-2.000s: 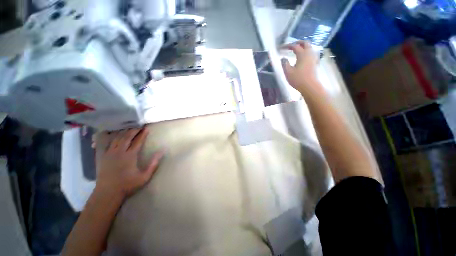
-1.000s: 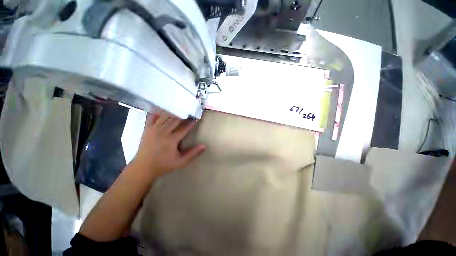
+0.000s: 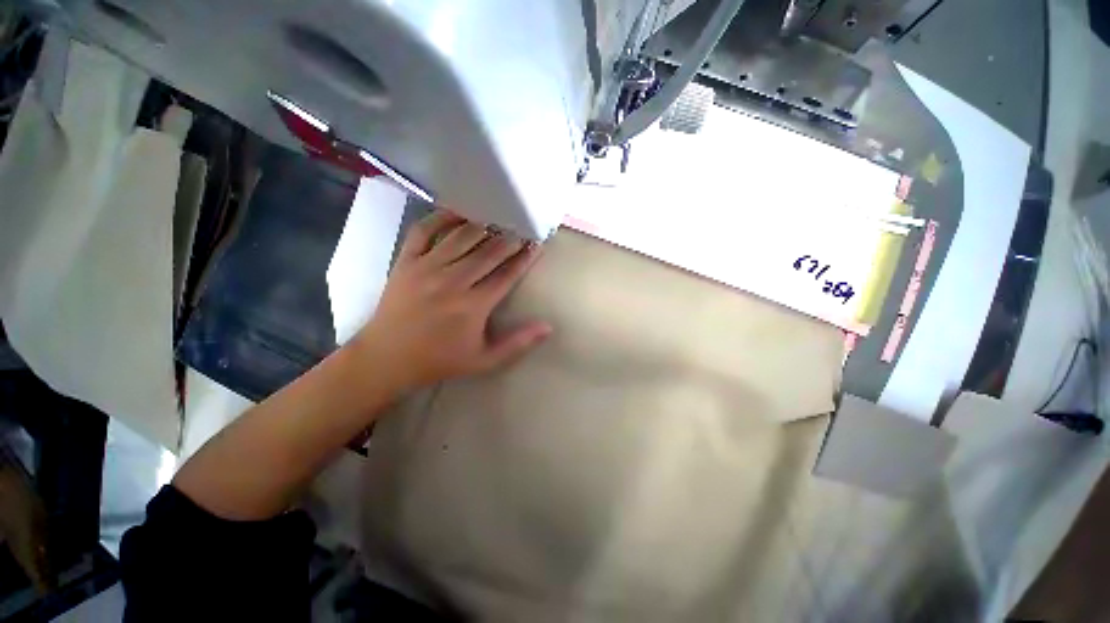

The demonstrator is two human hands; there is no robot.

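A large beige panel (image 3: 609, 402) lies in front of me, its far edge along the red-lined edge of the white sewing template (image 3: 743, 207). My left hand (image 3: 457, 298) rests on the panel's upper left part, fingers spread, fingertips partly hidden by the machine head (image 3: 450, 85). The needle and presser foot (image 3: 599, 144) stand over the template's left end. A grey patch (image 3: 883, 448) sits at the panel's right edge. My right hand is not in view; only a blurred bit of arm shows at the lower right edge.
Beige panels (image 3: 91, 243) hang at the left beside dark pieces (image 3: 225, 207). A glossy dark plate (image 3: 286, 286) shows between them and my hand. A grey clamp frame (image 3: 943, 256) borders the template. A small black object (image 3: 1071, 421) with a cable lies at the right.
My head view has turned from the right toward the left. My right hand, earlier raised near the control panel, has left the picture. My left hand stays on the beige panel.
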